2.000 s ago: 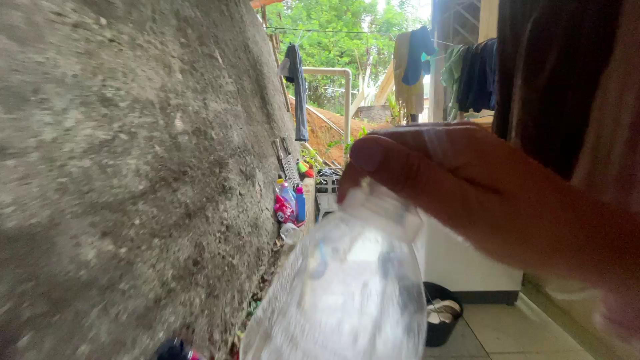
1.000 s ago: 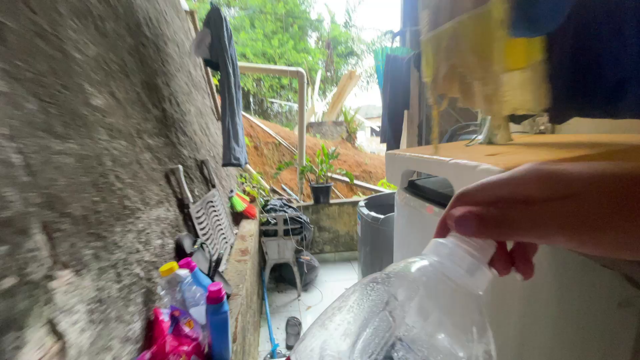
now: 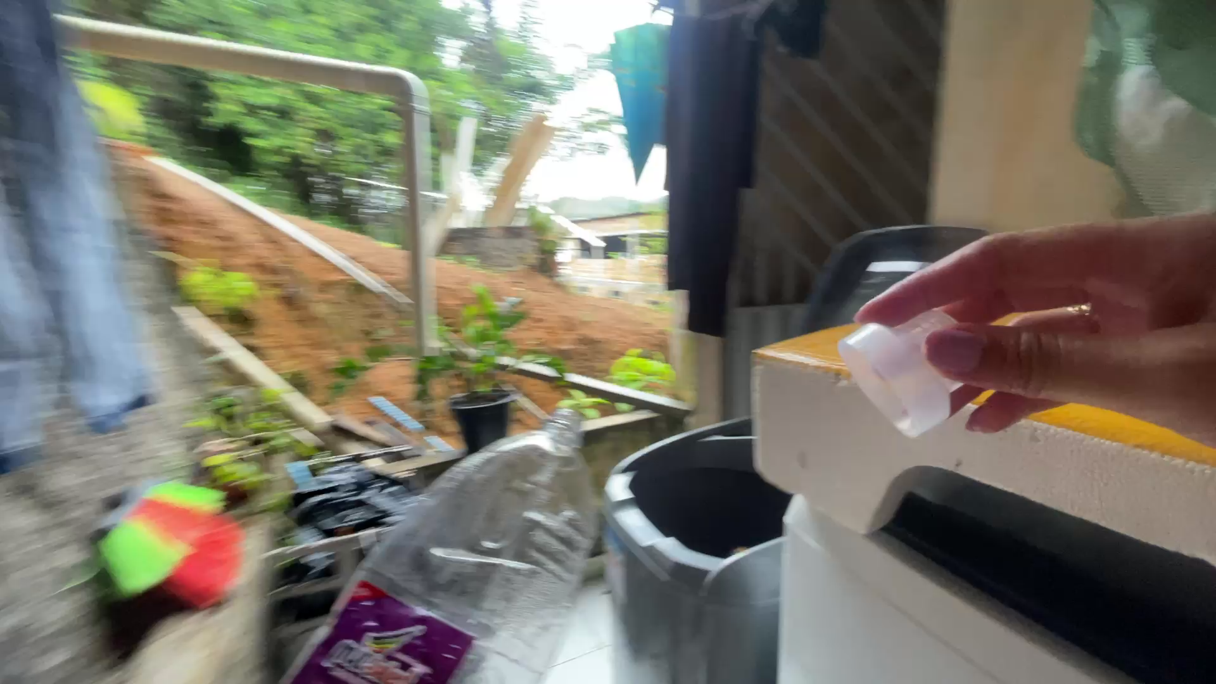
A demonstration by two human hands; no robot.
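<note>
My right hand (image 3: pixel 1035 332) comes in from the right edge and pinches a translucent plastic cap (image 3: pixel 898 375) between thumb and fingers, its open end facing lower left. Lower and to the left, a clear plastic bottle (image 3: pixel 513 513) with a purple label leans with its uncapped neck pointing up and to the right. The cap and the bottle are apart. What supports the bottle is out of frame, and my left hand does not show.
A grey bin (image 3: pixel 703 570), open at the top, stands beside a white appliance (image 3: pixel 855 589) with a wood-coloured top. Behind are a potted plant (image 3: pixel 482 418) and a pipe (image 3: pixel 418 209). Clothes (image 3: pixel 708 161) hang above; red and green brushes (image 3: pixel 176 546) are at left.
The cap was on the bottle's neck under my right hand; now it is off, held in that hand to the right of the bottle. The view has swung and moved nearer the bin.
</note>
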